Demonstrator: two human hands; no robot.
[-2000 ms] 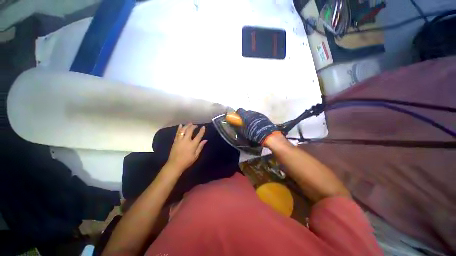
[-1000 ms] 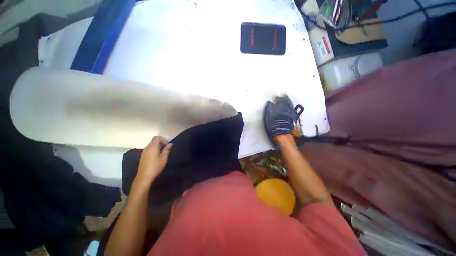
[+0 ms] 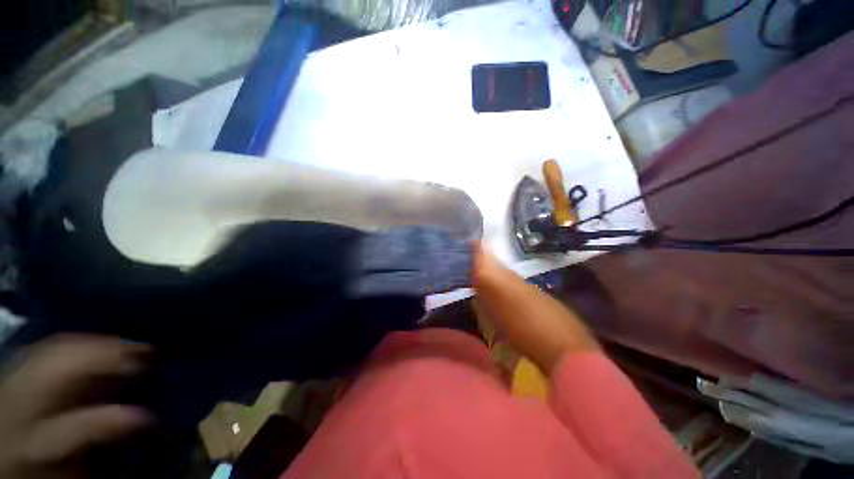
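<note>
The dark garment (image 3: 272,290) lies over the front side of the padded board (image 3: 159,210) and runs off to the lower left, blurred. My right hand (image 3: 417,262), in the blurred grey glove, is on the garment near the board's narrow end; its fingers cannot be made out. My left hand (image 3: 84,398) is bare and blurred at the lower left, beside the dark cloth, its fingers apart; whether it touches the cloth is unclear. The steam iron (image 3: 538,215) rests on the white table (image 3: 412,122) to the right of the board, with nobody holding it.
A dark flat rectangle (image 3: 511,86) lies on the table. A blue bar (image 3: 267,84) stands behind the board. Dark hoses (image 3: 730,247) run right from the iron across a dusty-pink curtain (image 3: 712,309). A dark cloth heap (image 3: 89,196) is at left. A yellow round thing (image 3: 529,379) shows below.
The iron is uncovered; my right hand has left it and moved left onto the garment. My left hand has moved to the lower left. The garment now extends further left. The view has shifted.
</note>
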